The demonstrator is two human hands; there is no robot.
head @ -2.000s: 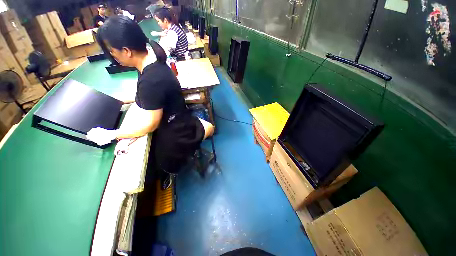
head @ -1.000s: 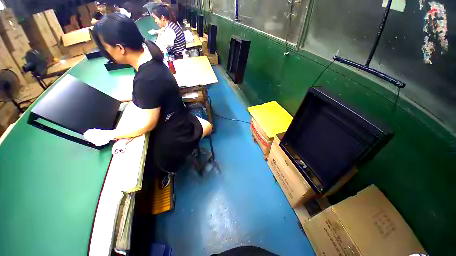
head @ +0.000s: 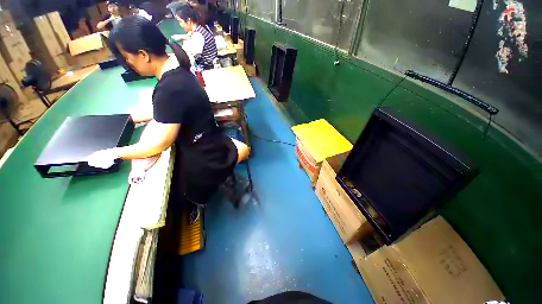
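Observation:
Neither of my hands can be made out. A small white patch shows at the bottom right edge, too cut off to identify. A black housing (head: pixel 86 138) lies on the green bench top (head: pixel 53 237) at the left, its hollow side facing me. A coworker's white-gloved hand (head: pixel 104 158) rests on its near right corner. Another black housing (head: pixel 404 175) leans tilted on cardboard cartons (head: pixel 342 205) by the wall, its open side showing.
A coworker in black (head: pixel 184 107) sits at the bench's right edge; others sit further back. A blue floor aisle (head: pixel 261 219) runs between bench and green wall. A yellow sheet (head: pixel 322 139) tops a stack, and a large carton (head: pixel 434 264) lies bottom right. Fans stand at far left.
The housing on the bench has turned and levelled under the coworker's hands, and its hollow side shows more. The view has shifted slightly. The leaning housing has not visibly been moved.

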